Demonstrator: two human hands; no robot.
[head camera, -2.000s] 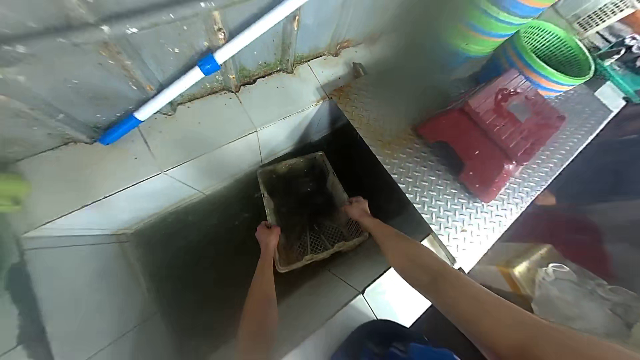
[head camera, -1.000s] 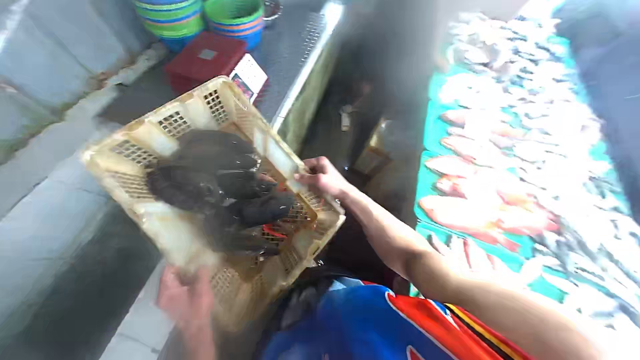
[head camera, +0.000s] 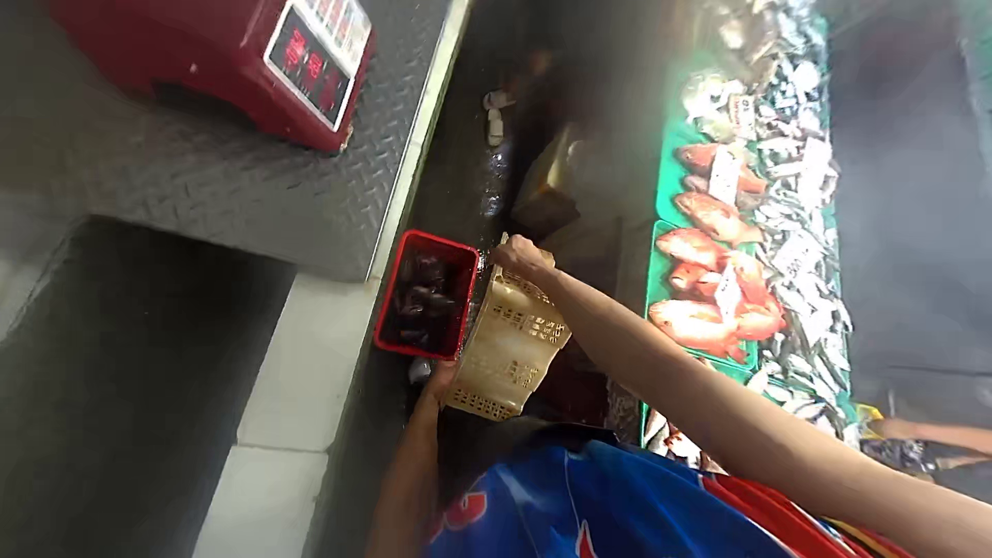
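A yellowish perforated plastic crate is tipped on its side between my hands, its outer side showing. My right hand grips its upper end. Low at its other end, my left hand holds the rim, partly hidden by the crate and close to the red bin. Just left of the crate stands a red-rimmed plastic bin with dark fish inside. The crate's inside faces away from view, so its contents cannot be seen.
A red digital scale stands on a diamond-plate metal counter. Below it is a dark water tank with a tiled edge. Green trays of red fish lie right. Another person's arm shows far right.
The crate has gone from the tank, through an upright hold with dark fish in it, to tipped on its side beside the red bin. The view has swung right.
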